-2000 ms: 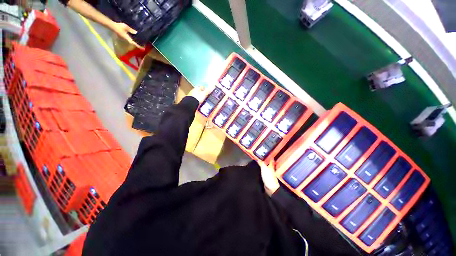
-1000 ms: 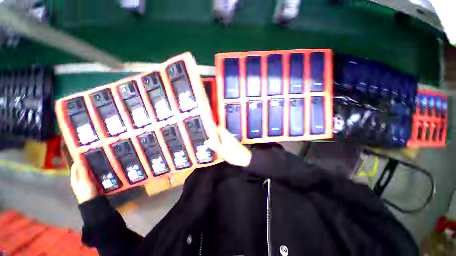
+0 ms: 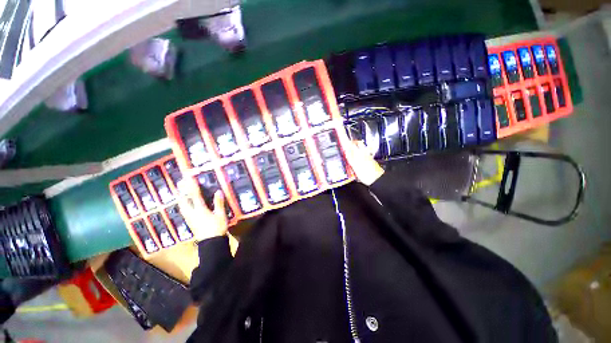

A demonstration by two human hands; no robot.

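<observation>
An orange phone tray (image 3: 258,151) with two rows of open-backed black phones is in front of me, slightly tilted in the view. My left hand (image 3: 204,213) grips its lower left edge, with the thumb over a lower-row phone. My right hand (image 3: 364,163) holds its right edge near the lower corner. White label patches show on the phones. What lies under the tray is hidden. A black blister tray (image 3: 409,94) adjoins on the right, with dark-blue covers along its upper row and lower right; its lower left slots are shiny black.
Another orange phone tray (image 3: 134,216) lies at left, partly covered by the held one. Stacked black trays (image 3: 30,238) stand far left. A box with black trays (image 3: 151,291) is below. An orange tray with lit phones (image 3: 532,87) is far right, near a black metal handle (image 3: 512,181).
The held phone tray has moved right, to where the tray of covered phones showed; that tray is no longer visible. Another phone tray now shows at left. The view has swung right.
</observation>
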